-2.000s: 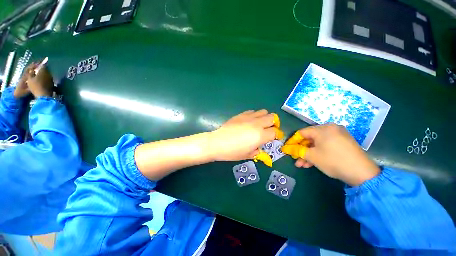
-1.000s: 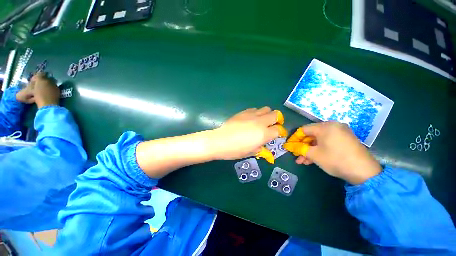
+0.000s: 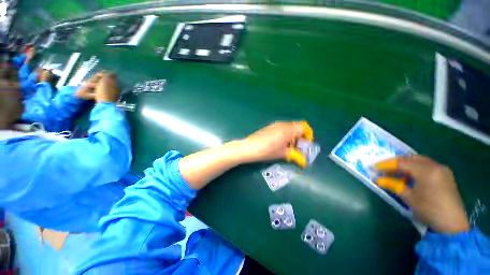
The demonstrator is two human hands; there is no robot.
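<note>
My left hand (image 3: 276, 140), with yellow-orange finger cots, holds a small grey camera lens plate (image 3: 310, 152) between thumb and finger above the bench. Three more grey plates with ringed holes lie nearer me: one (image 3: 276, 178) just below my left hand, one (image 3: 282, 216) lower and one (image 3: 318, 236) to its right. My right hand (image 3: 430, 185) is over a shallow white box (image 3: 352, 172) of tiny blue and white pieces (image 3: 361, 146). Its cot-covered fingertips look slightly apart, with nothing seen between them, though blurred. The hand hides part of the box.
The dark-green bench (image 3: 215, 96) carries black panels on white sheets at the back (image 3: 207, 40) and right edge (image 3: 473, 99). Blurred pale rings (image 3: 476, 210) lie at far right. A neighbour's hands (image 3: 102, 88) work at left beside a row of grey plates (image 3: 150, 86).
The view has turned and is blurred. My right hand has left the plate and moved to the box. A third plate now lies on the bench, and my left hand holds a plate clear of it.
</note>
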